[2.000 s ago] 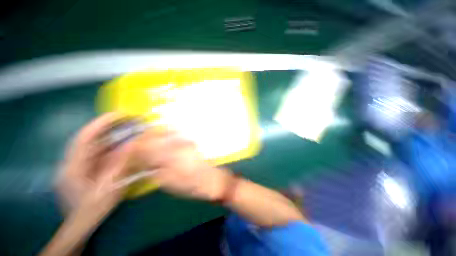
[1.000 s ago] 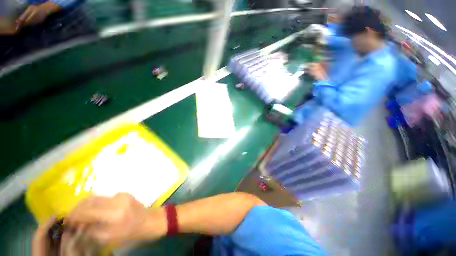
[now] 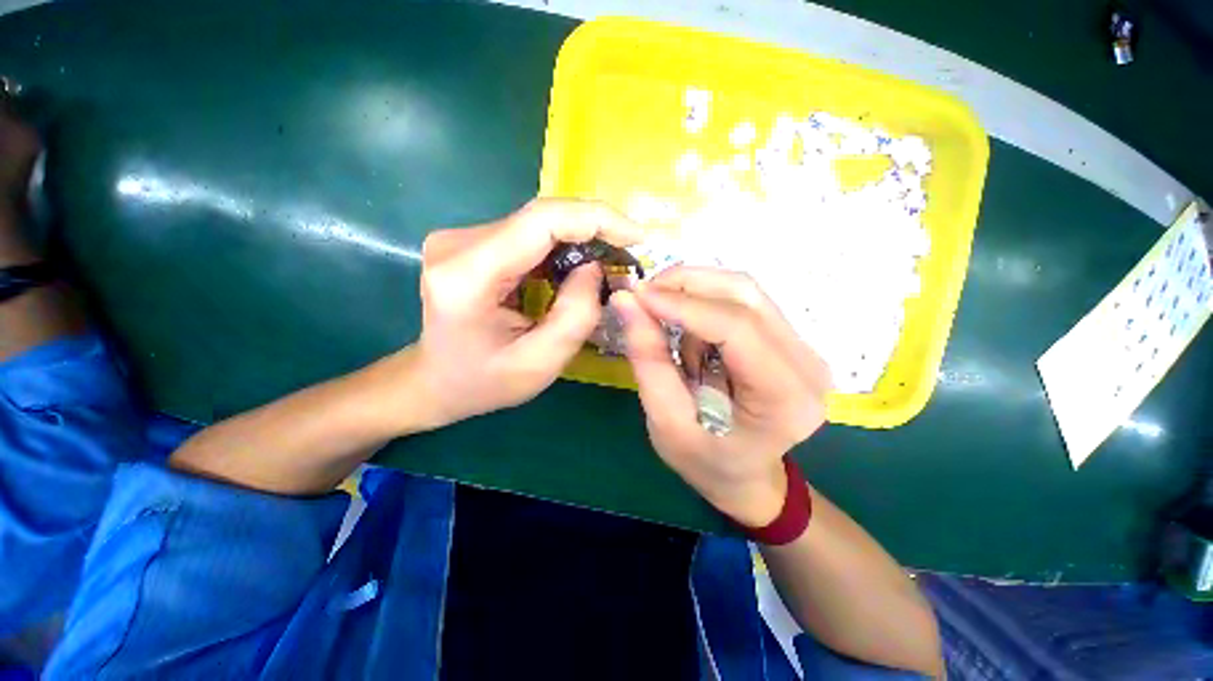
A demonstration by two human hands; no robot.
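Observation:
My left hand [image 3: 499, 313] holds a small black electronic unit [image 3: 575, 258] between thumb and fingers, over the lower left part of the yellow tray [image 3: 964, 200]. My right hand [image 3: 732, 373] has its thumb and fingertips pinched at the unit's right side. The metal tweezers [image 3: 714, 406] lie tucked in the right palm, partly hidden by the fingers. Many small white pieces [image 3: 851, 266] lie loose in the tray; glare washes out their middle. A dark red band [image 3: 793, 506] is on my right wrist.
A white sheet with rows of small marks [image 3: 1131, 339] lies at right. Another unit [image 3: 1121, 37] lies beyond the whitish edge strip [image 3: 905, 56], top right. A neighbour's arm in a blue sleeve [image 3: 67, 399] is at far left. Bluish-purple translucent plastic [image 3: 1024, 632] shows at bottom right.
The view has swung back from the line and other workers at right to the bench in front of me. Both hands are sharp now and still together at the unit over the tray.

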